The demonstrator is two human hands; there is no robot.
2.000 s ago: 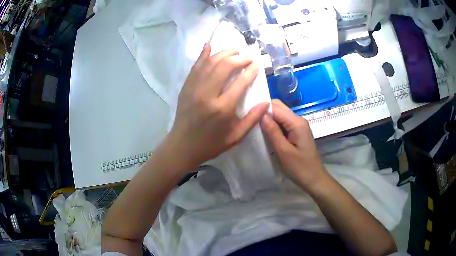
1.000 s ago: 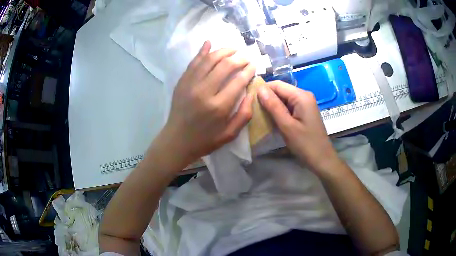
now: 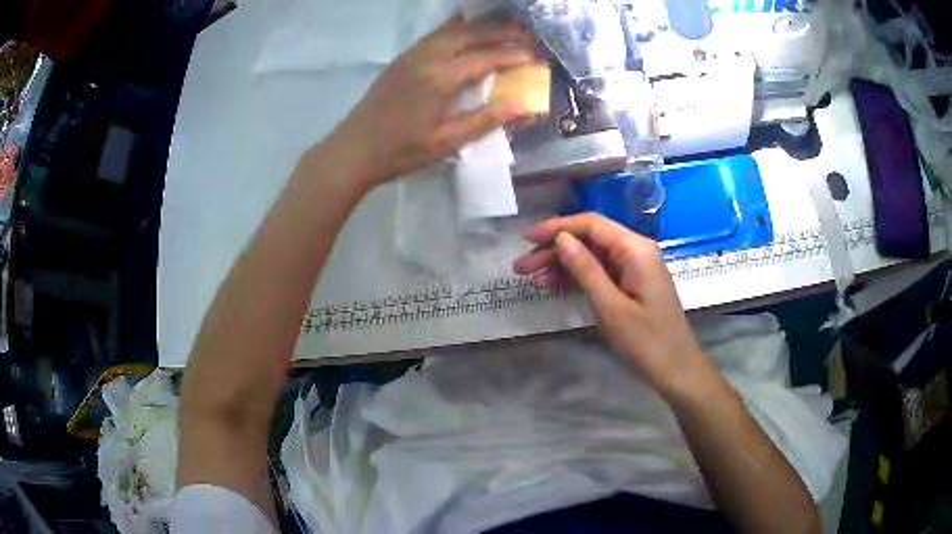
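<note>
My left hand point(image 3: 433, 99) is at the left of the needle area, closed on a white garment piece point(image 3: 486, 183) whose narrow end hangs below the fingers. A tan piece point(image 3: 525, 90) shows at my left fingertips. My right hand point(image 3: 616, 271) is over the table's front edge, below the blue plastic tray point(image 3: 689, 203). Its thumb and fingers are nearly together, and a small dark thing seems to show between them, too small to name. The overlock machine point(image 3: 699, 104) is at upper right, with a clear guard point(image 3: 639, 125) in front of its needle area.
A printed ruler point(image 3: 418, 310) runs along the front of the white table point(image 3: 251, 198). White cloth point(image 3: 470, 417) covers my lap. A purple phone or case point(image 3: 890, 172) and white strips point(image 3: 832, 245) are at right. A yellow-framed basket point(image 3: 96, 402) with white pieces is at lower left.
My left hand has moved up and away with the white piece and tan piece. My right hand has let go of them and sits lower. The metal area left of the guard is uncovered. The view has shifted slightly.
</note>
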